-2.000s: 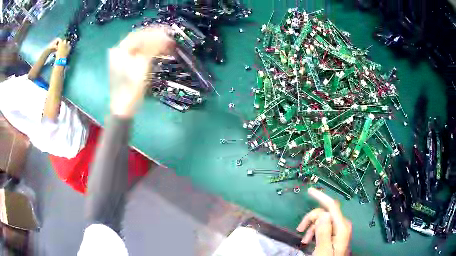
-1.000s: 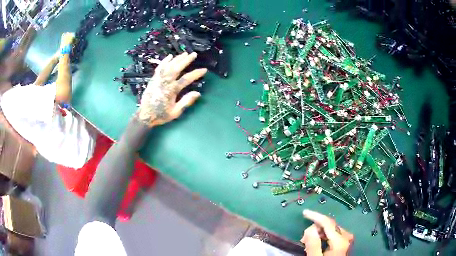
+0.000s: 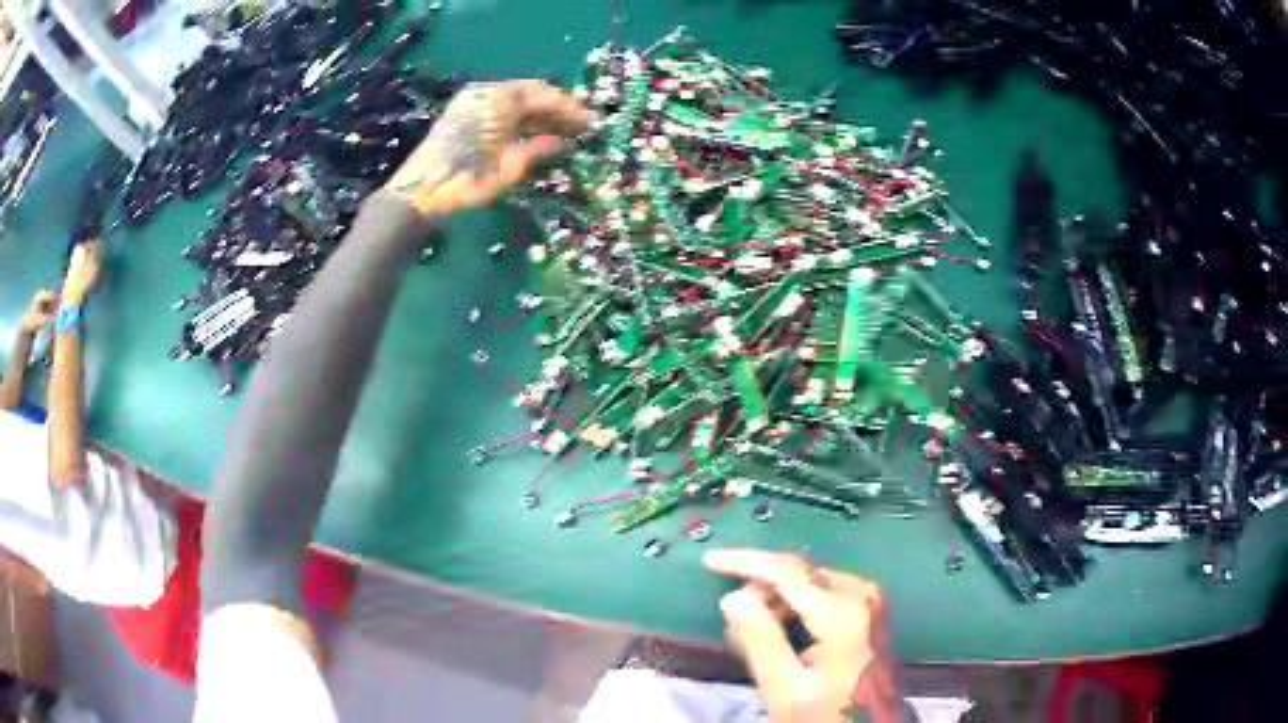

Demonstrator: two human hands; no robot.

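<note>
A large loose heap of green circuit boards [image 3: 749, 374] with thin red and black lead wires lies in the middle of the green table. My left hand [image 3: 495, 141], on the grey-sleeved arm, is at the heap's upper left edge. Its fingers are bent towards the boards, and I cannot tell whether they touch or hold one. My right hand [image 3: 808, 629] is at the table's front edge below the heap, fingers curled, thumb and index finger apart, with nothing visible in it. Small round wire ends lie between this hand and the heap.
Black units, some with pale patches, lie in a pile [image 3: 283, 226] at the left and another pile [image 3: 1116, 466] at the right. A dark heap [image 3: 1074, 57] fills the back right. Another person's arm [image 3: 67, 381] with a blue wristband is at the far left. Red stools show below the table edge.
My left hand has moved from the black pile on the left to the green heap, its spread fingers now bent. The view has swung right. My right hand stays near the front edge.
</note>
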